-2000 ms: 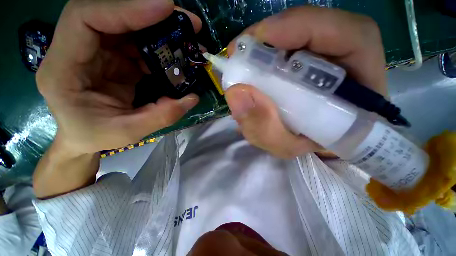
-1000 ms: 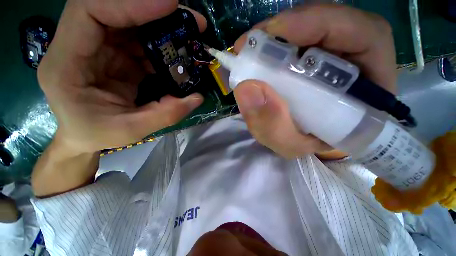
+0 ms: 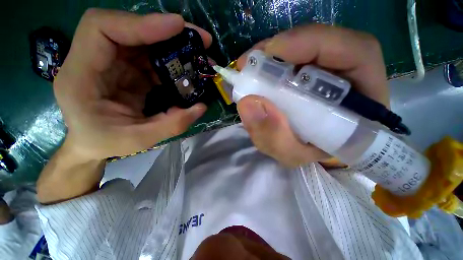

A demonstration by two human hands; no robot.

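My left hand (image 3: 106, 96), bare, holds a black device half-assembly (image 3: 177, 68) between thumb and fingers, its circuit board facing the camera. Thin wires run from the board's right edge to a battery with yellow tape (image 3: 224, 89), partly hidden behind the syringe's tip. My right hand (image 3: 325, 56), bare, grips the fat white dispensing syringe (image 3: 320, 122), which has a clear trigger switch and black cable on it. Its fine tip points left at the wires by the board's edge; whether it touches them I cannot tell.
Another black device with a board (image 3: 45, 56) lies on the green bench (image 3: 243, 20) at the left. A clear hose (image 3: 415, 40) lies at the upper right. Orange-yellow material (image 3: 441, 177) wraps the syringe's back end. Part of another person's sleeve (image 3: 20, 228) shows at the lower left.
Both hands, the device and the syringe have shifted slightly down in the picture. The syringe tip first drew back a little to the right and stays close to the wires. Both holds are unchanged.
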